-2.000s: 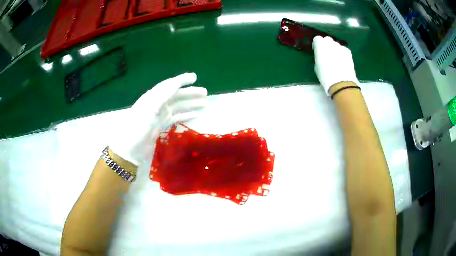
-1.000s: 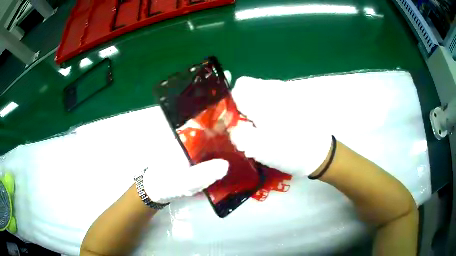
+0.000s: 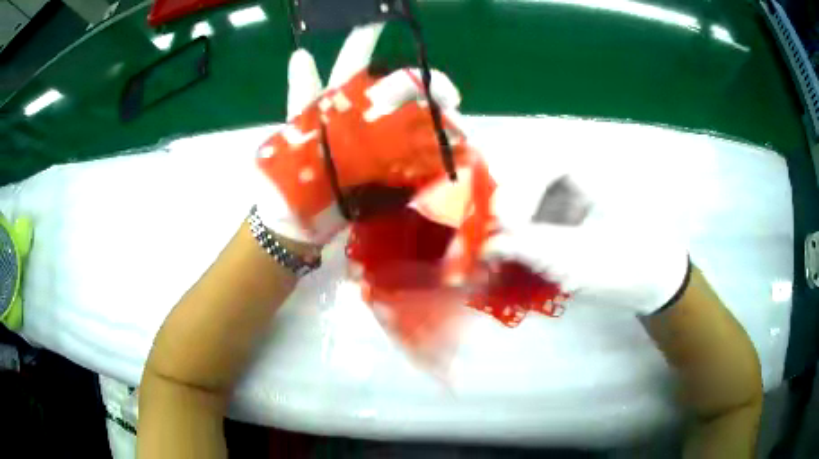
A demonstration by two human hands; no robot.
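Note:
A black phone middle frame [image 3: 348, 12] stands tilted in front of me, its solid end cut off by the top edge. My left hand [image 3: 306, 90], white-gloved, holds it from the left, with two fingers spread behind it. Blurred bright red film [image 3: 382, 134] lies across the frame's open window and trails down its right side. My right hand [image 3: 593, 260], white-gloved and blurred, is at the film's lower right end; its fingertips are unclear. A pile of dark red film [image 3: 395, 244] lies beneath on the white padding [image 3: 224, 376], partly hidden.
Another black frame [image 3: 131, 97] lies on the green belt [image 3: 557, 63] at the upper left. A red tray [image 3: 180, 9] is cut off at the top. A lime-rimmed fan [image 3: 20, 269] is at the far left. A grey-blue vented machine edge [image 3: 790, 54] is at the upper right.
The frame came from the belt into both hands and now sits higher. Its red film has come partly away. My right hand has moved right and down from the frame.

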